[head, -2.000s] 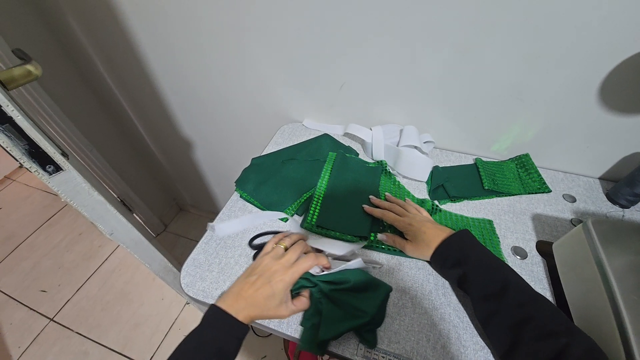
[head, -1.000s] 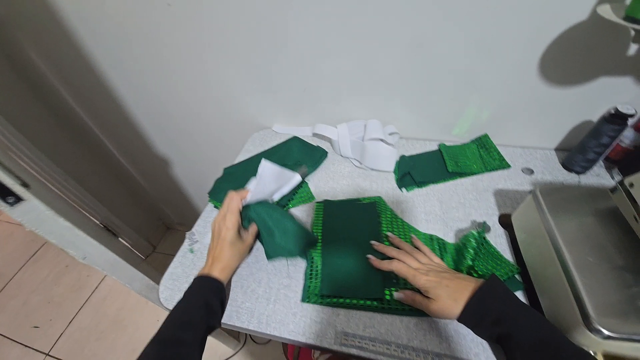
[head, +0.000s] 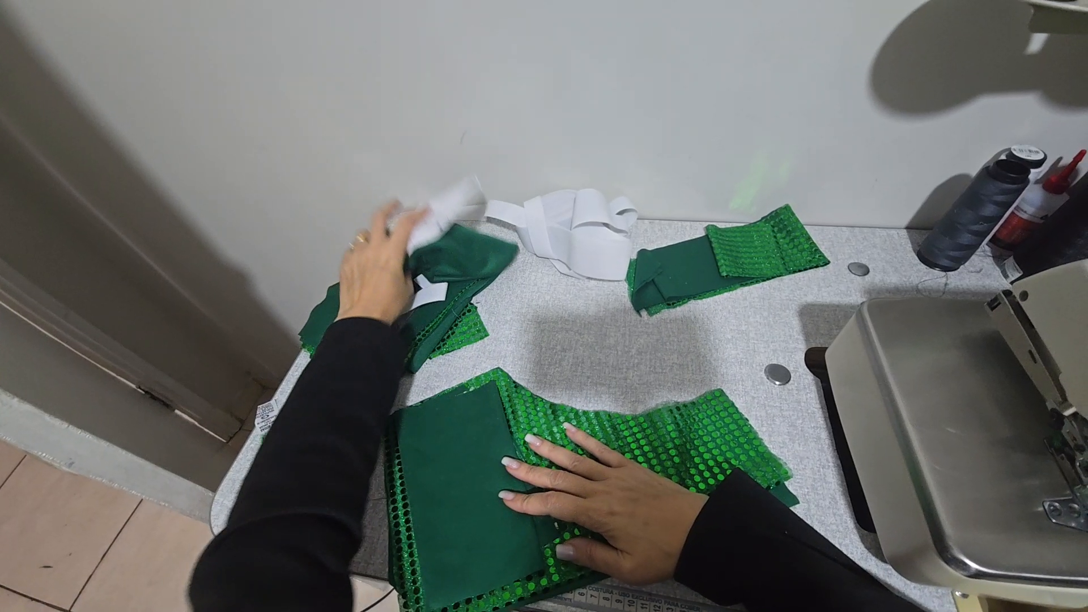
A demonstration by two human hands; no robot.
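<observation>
My left hand (head: 381, 259) is over the table's far left part, holding a blurred piece of white fabric (head: 450, 208). Under and beside it lies a heap of dark green fabric (head: 463, 255), with sequined green fabric (head: 461, 331) showing below. My right hand (head: 595, 501) rests flat, fingers spread, on the edge of a dark green fabric panel (head: 463, 493) and on the green sequined fabric (head: 663, 442) around it. Coiled white elastic (head: 586, 234) lies near the wall. Right of it is a folded dark green piece (head: 688, 268) with a sequined end (head: 769, 246).
At right stands a sewing machine (head: 943, 442). Behind it are a dark thread cone (head: 973, 217) and a bottle with a red tip (head: 1033, 208). A measuring tape (head: 612, 597) runs along the near table edge. The wall borders the table's back.
My left hand has moved away toward the back left heap with the white fabric. The dark green cloth it carried a second ago appears to lie on that heap. My right hand stays on the panel.
</observation>
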